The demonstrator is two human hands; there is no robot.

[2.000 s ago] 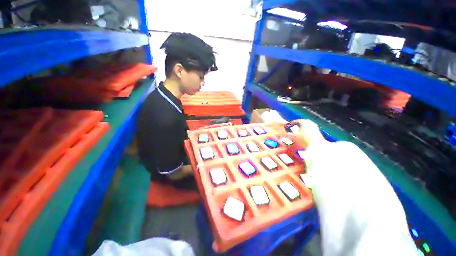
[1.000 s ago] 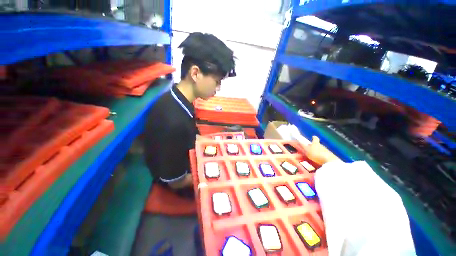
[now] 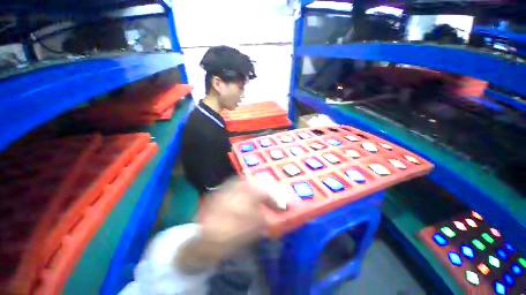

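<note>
An orange-red compartment tray (image 3: 340,194) holds rows of small watch bodies with lit white and blue screens, such as a blue one (image 3: 303,190). A few pockets at the far edge look dark. My left hand (image 3: 233,210) is blurred at the tray's near left corner, its sleeve coming from the lower left. A white-lit watch body (image 3: 281,199) is at its fingertips; I cannot tell whether the fingers grip it or it lies in its pocket. My right hand is out of the picture.
The tray rests on a blue plastic stool (image 3: 320,248). A person in a black shirt (image 3: 205,144) sits just left of it. Blue racks flank both sides. Orange trays (image 3: 86,196) stand on the left shelf; a second loaded tray (image 3: 435,253) is low right.
My right arm has left the picture. My left hand has come in at the tray's near left corner. The view has shifted, showing the whole tray, the stool and the low right tray.
</note>
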